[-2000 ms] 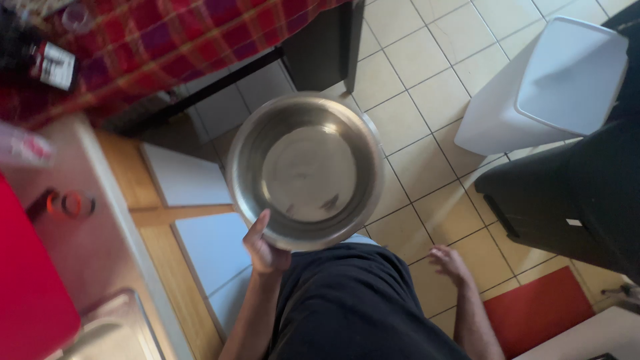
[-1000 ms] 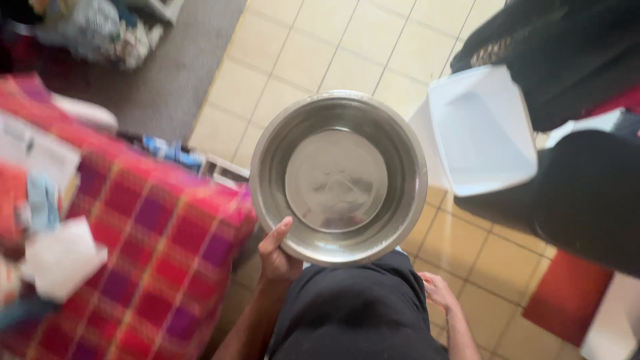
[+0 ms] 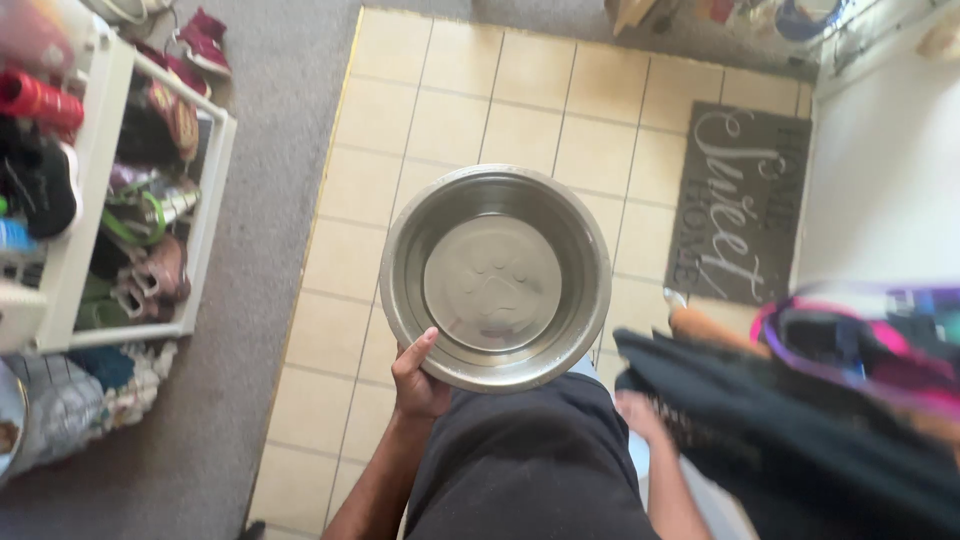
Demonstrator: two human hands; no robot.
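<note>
My left hand (image 3: 421,379) grips the near left rim of a round stainless steel bowl (image 3: 495,281), thumb over the edge and fingers hidden beneath. A paw print is pressed into the bowl's bottom, and small drops dot its rim. The bowl is in front of my body, over the tiled floor. Low at my right side, my right hand (image 3: 636,412) is blurred beside dark hanging cloth (image 3: 750,420); whether its fingers hold anything cannot be made out.
A white shoe rack (image 3: 210,225) with several shoes stands on grey carpet (image 3: 247,225) at left. Beige tiles (image 3: 322,307) lie ahead. A dark doormat (image 3: 739,202) lies by a white door (image 3: 885,187) at right. Bags and clothes hang at lower right.
The view has moved from a kitchen area with a red checked tablecloth and a white bin to tiles beside a shoe rack and doormat. My left hand has kept hold of the bowl.
</note>
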